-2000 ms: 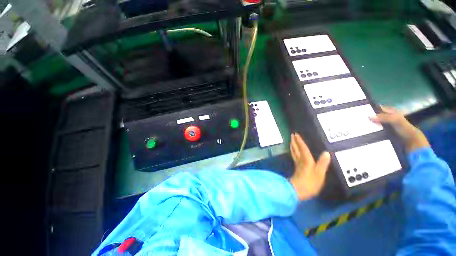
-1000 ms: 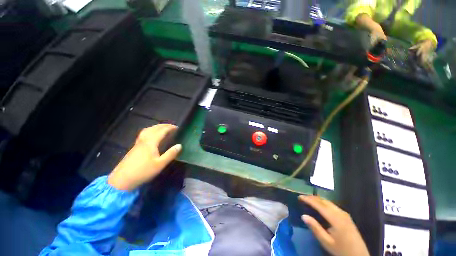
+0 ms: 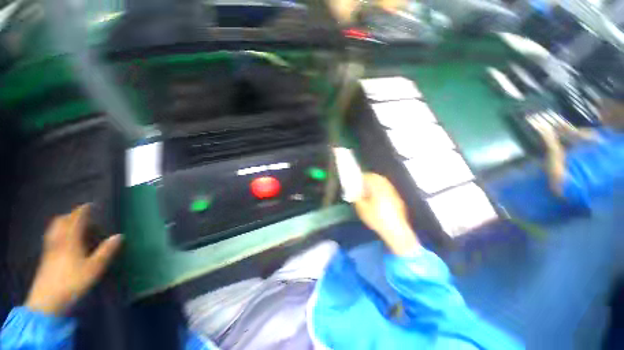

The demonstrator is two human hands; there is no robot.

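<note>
The view is blurred. My right hand [image 3: 383, 208] has its fingers at the lower right edge of a white cover [image 3: 347, 172] beside the press's control panel [image 3: 229, 215]; the blur hides whether they grip it. My left hand [image 3: 68, 260] is over the black tray at the left [image 3: 51, 164], thumb and fingers apart, holding nothing visible. A black tray at the right [image 3: 410, 188] holds several white covers [image 3: 438, 166] in a row. The press opening [image 3: 239, 102] is dark, its contents unclear.
A white card [image 3: 144, 164] lies left of the panel. The panel has a red button [image 3: 265, 187] between two green ones. A hose hangs at the press's right. Another person's blue-sleeved arm [image 3: 592, 160] reaches in at the right, by more trays or parts.
The view has swung, shifting the press leftward in the picture. My right hand has moved up from the bench's front edge to the white cover. My left hand remains by the left tray.
</note>
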